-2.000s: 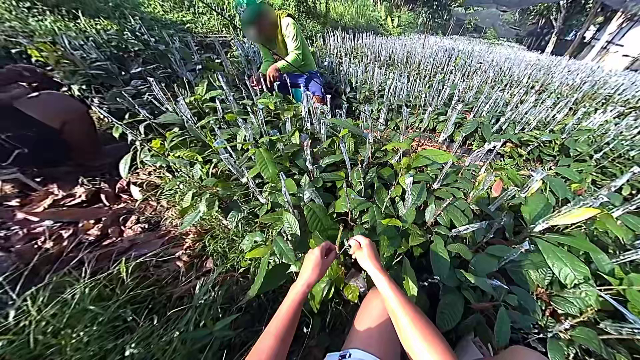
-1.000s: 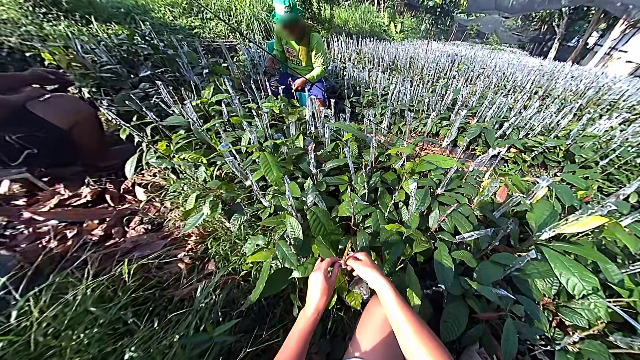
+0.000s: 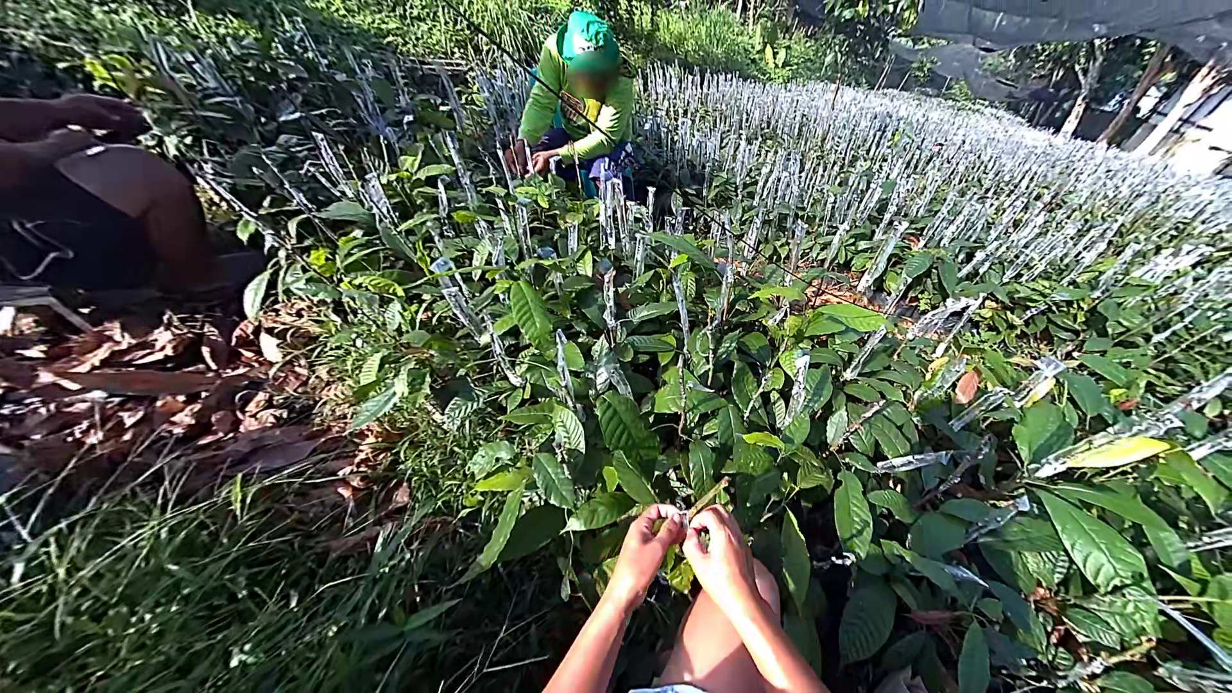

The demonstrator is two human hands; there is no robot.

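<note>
My left hand (image 3: 647, 551) and my right hand (image 3: 717, 553) meet low in the middle of the head view, above my bare knee. Their fingertips pinch a thin plant stem (image 3: 710, 495), whose pale cut-looking end points up and right. A bit of clear or whitish film (image 3: 685, 518) shows between the fingers; the fingers hide most of it. Broad-leaved green seedlings (image 3: 626, 428) stand just in front of the hands, many with upright clear plastic sleeves (image 3: 608, 298) around their tops.
A person in a green hat and lime shirt (image 3: 577, 106) crouches among the seedlings beyond. At the left edge another person's bent leg (image 3: 125, 192) shows beside dry brown leaves (image 3: 144, 380). Grass (image 3: 241, 587) fills the lower left. Dense rows of sleeved seedlings (image 3: 866, 144) stretch back right.
My hands stay close together; the pale stem end now shows above them. The person in green, more upright one second ago, now bends forward with head down.
</note>
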